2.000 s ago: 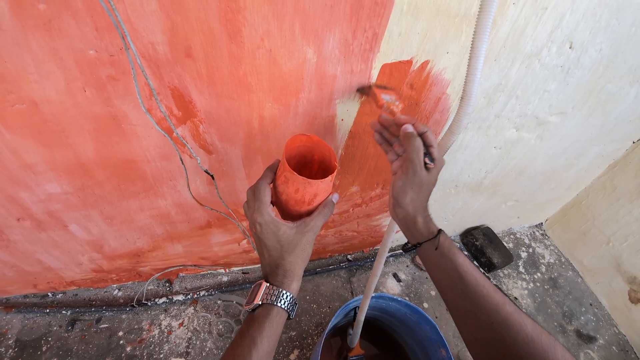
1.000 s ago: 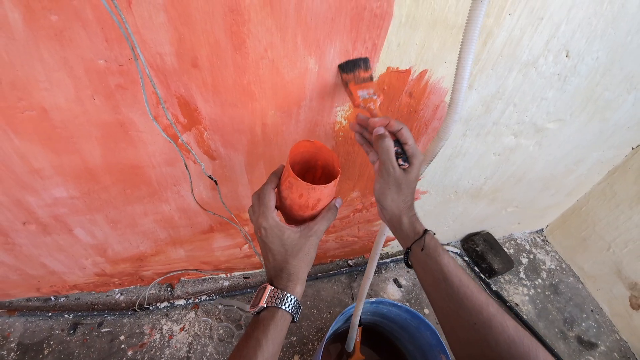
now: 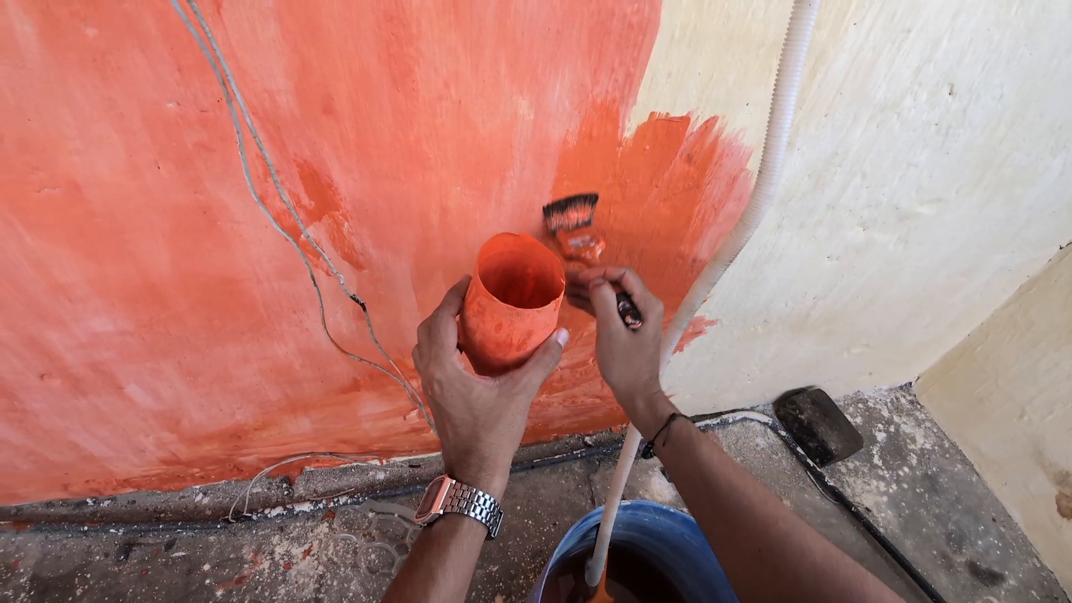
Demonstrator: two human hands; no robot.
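Note:
My left hand point(image 3: 486, 368) is wrapped around an orange paint-coated cup point(image 3: 511, 322), its open top tilted toward me; the paint inside is hard to make out. In my right hand point(image 3: 624, 327) is a paintbrush point(image 3: 578, 230) with dark, orange-stained bristles pointing up at the wall, just above and right of the cup. Whether the bristles touch the wall I cannot tell. Behind them the wall point(image 3: 352, 167) is orange on the left, with a darker, wet-looking orange patch point(image 3: 662, 184) beside the cream part point(image 3: 904, 193).
A white corrugated hose point(image 3: 775, 142) hangs down the wall into a blue bucket point(image 3: 712, 553) of dark liquid. Thin wires point(image 3: 276, 172) hang at left. Black cable point(image 3: 871, 523) and a dark flat object point(image 3: 818, 425) lie on the stained concrete floor point(image 3: 938, 494) near the wall corner.
The orange patch reaches over wall that was cream between the two sides two seconds ago. My right hand with the brush has come down, closer to the cup, since one second ago.

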